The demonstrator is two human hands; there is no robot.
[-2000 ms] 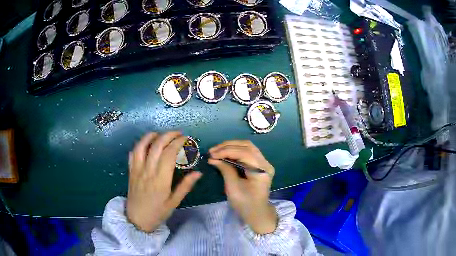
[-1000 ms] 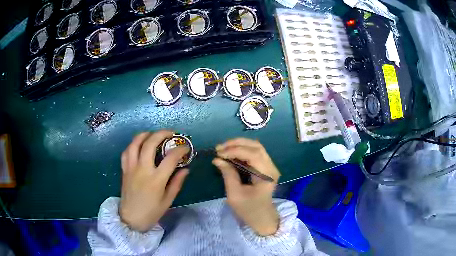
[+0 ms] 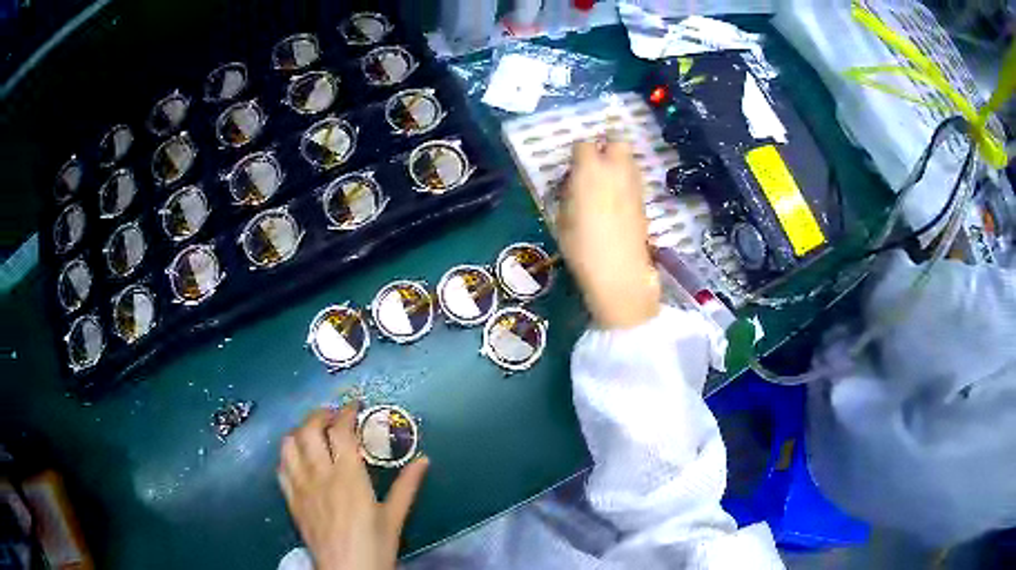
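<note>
A round silver watch case (image 3: 388, 435) lies on the green mat. My left hand (image 3: 343, 479) is beside it, fingertips at its left edge and thumb at its lower right. My right hand (image 3: 603, 223) reaches over the cream-white parts board (image 3: 533, 136), which holds rows of tiny pale pieces. Its fingers are blurred, and I cannot see the tweezers. The glue dispensing syringe (image 3: 689, 278) lies just right of my right wrist, its tip hidden.
Several watch cases (image 3: 402, 311) lie on the mat behind. A large black case tray (image 3: 323, 247) fills the upper left. A loose metal parts pile (image 3: 232, 419) is at left. The black controller (image 3: 730, 167) and air hose (image 3: 830, 373) are at right.
The view has turned right. My right hand has moved from near the single case up to the parts board. My left hand has stayed at the case, its index finger no longer over the face.
</note>
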